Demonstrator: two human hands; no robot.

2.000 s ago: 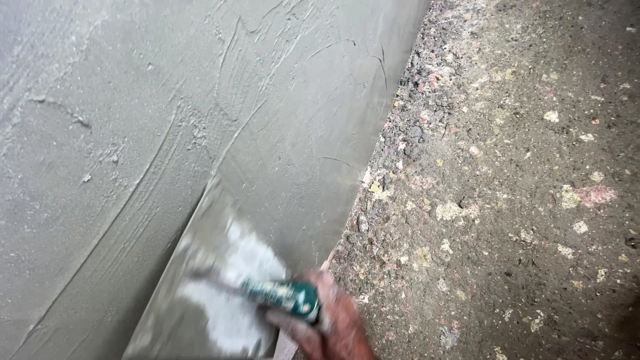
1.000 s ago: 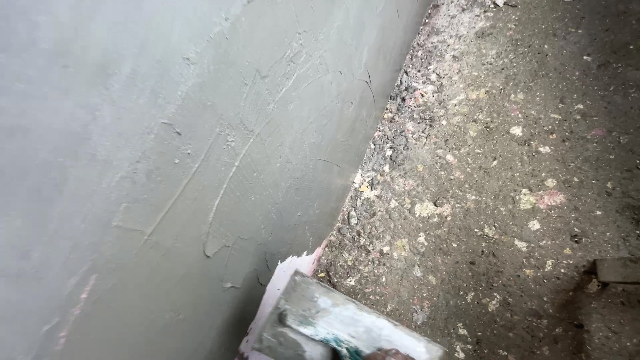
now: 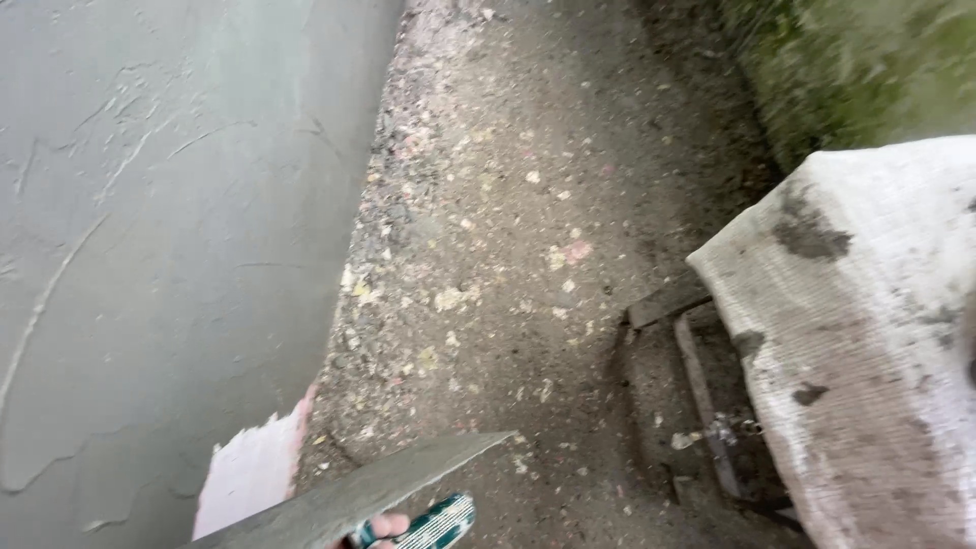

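Note:
My right hand (image 3: pixel 387 526) shows only as fingertips at the bottom edge, closed around the green and white handle of a plastering trowel (image 3: pixel 366 484). The trowel's flat blade is tilted, its far corner over the ground, and it partly covers the foot of the wall. Wet grey plaster (image 3: pixel 191 290) with curved ridges coats the wall on the left. Just above the blade, a pale pink patch of wall (image 3: pixel 252 473) shows no grey coat. My left hand is out of view.
Rough ground (image 3: pixel 496 305) spattered with dried bits runs beside the wall. At the right, a stained white woven sheet (image 3: pixel 846 328) hangs over a frame with legs (image 3: pixel 705 396). A mossy green surface (image 3: pixel 862 69) is at the top right.
The trowel has come off the wall, where it lay flat two seconds ago, and is now tilted at the wall's foot. The view has swung right, bringing in the white sheet.

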